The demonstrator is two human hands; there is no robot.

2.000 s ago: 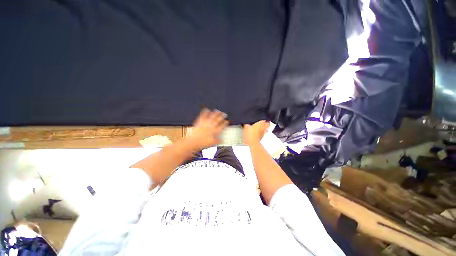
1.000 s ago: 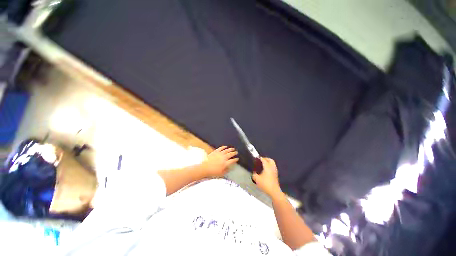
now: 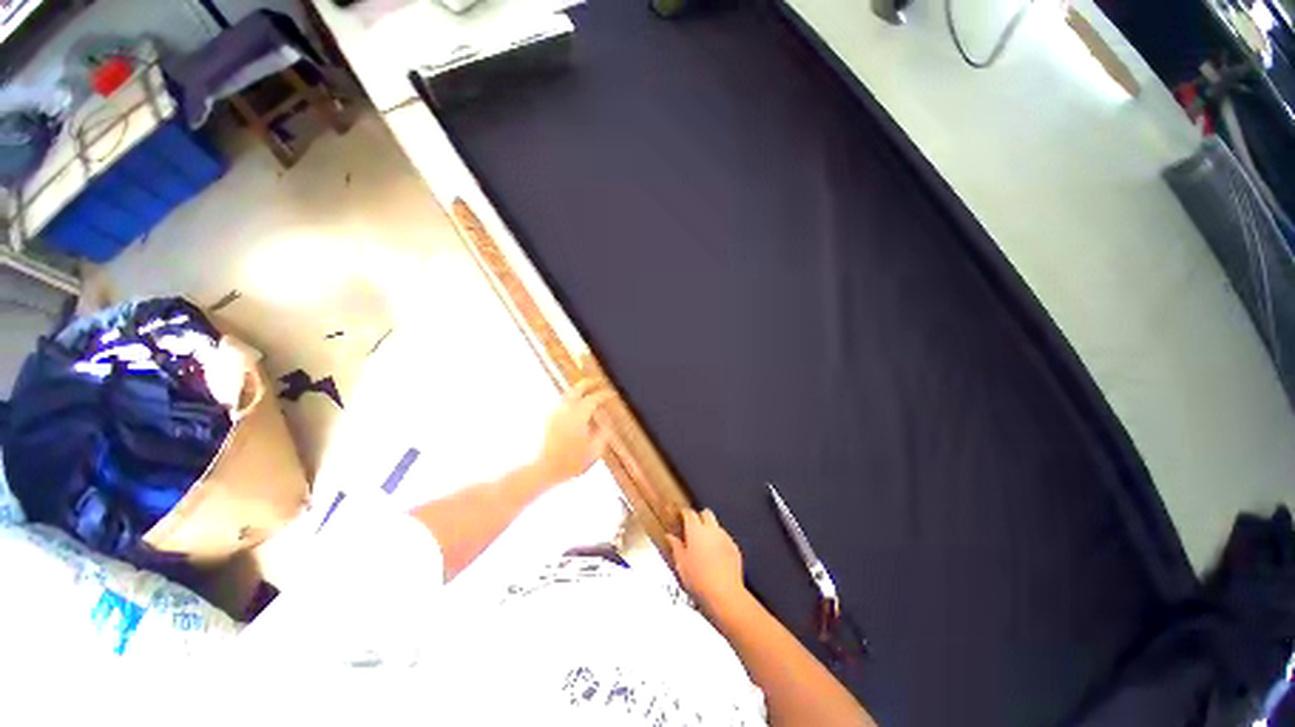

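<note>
Black fabric (image 3: 767, 284) lies flat along the pale table. My left hand (image 3: 580, 423) is at the near table edge, on a long brown wooden-looking strip (image 3: 639, 462). My right hand (image 3: 707, 554) is lower down at the same strip, its fingers curled over the edge. The frame does not show clearly whether either hand grips the strip or only rests on it. The shears (image 3: 804, 551) lie on the fabric to the right of my right hand, blades pointing to the far end, dark-red handles towards me. No hand touches them.
A silver-white bar (image 3: 497, 43) lies at the lay's far end. Bunched black fabric (image 3: 1250, 597) is at the lower right. A carton of dark cloth (image 3: 235, 490) and a blue crate (image 3: 135, 199) stand on the floor at left. A cord (image 3: 980, 57) lies across the table.
The shears have left my right hand and lie on the fabric. Both hands are now at the brown strip on the near edge. The view has turned towards the table's far end.
</note>
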